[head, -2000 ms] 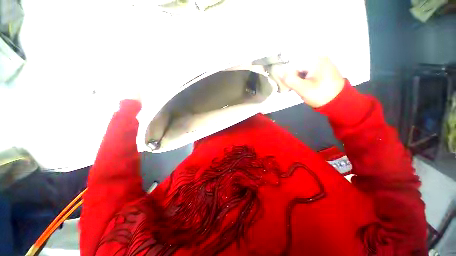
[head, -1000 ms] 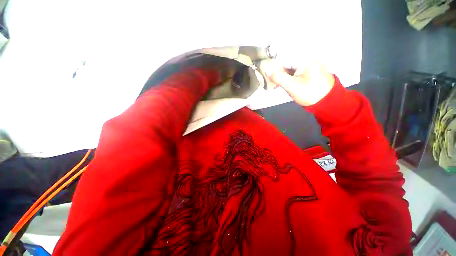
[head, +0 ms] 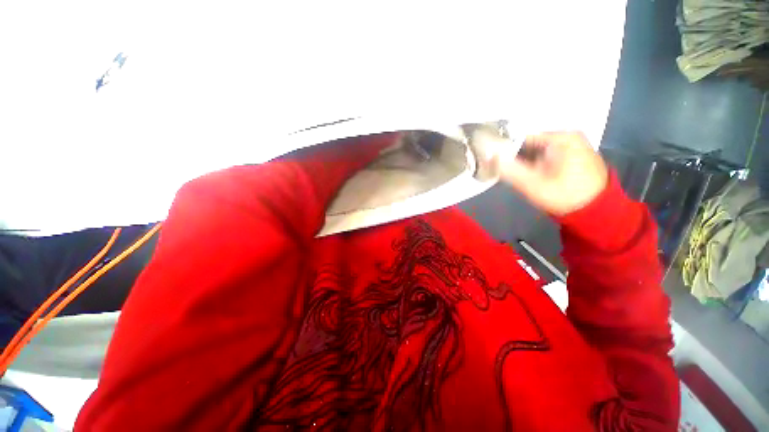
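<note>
A pale bag body [head: 422, 202] lies at the near edge of the white table, its curved mouth gaping towards me. The tan-grey lining [head: 379, 181] shows inside, with a small dark patch [head: 426, 145] near the right end. My left forearm in a red sleeve reaches into the mouth; my left hand is hidden inside. My right hand [head: 552, 173] is at the bag's right end, thumb and fingers pinching the pale end tab [head: 486, 152]. A small shiny fitting [head: 503, 128] shows just beyond that tab.
The bright white table [head: 253, 67] extends beyond the bag, with a small dark-and-silvery object [head: 110, 72] at its upper left. Orange cords [head: 76, 287] run at lower left above a blue item [head: 21, 411]. Beige pieces [head: 729, 240] and a dark rack [head: 674, 194] stand at right.
My left arm has gone from outside the bag's left end into its mouth, and stays there. Over the last second the bag and right hand have shifted right and slightly down in view.
</note>
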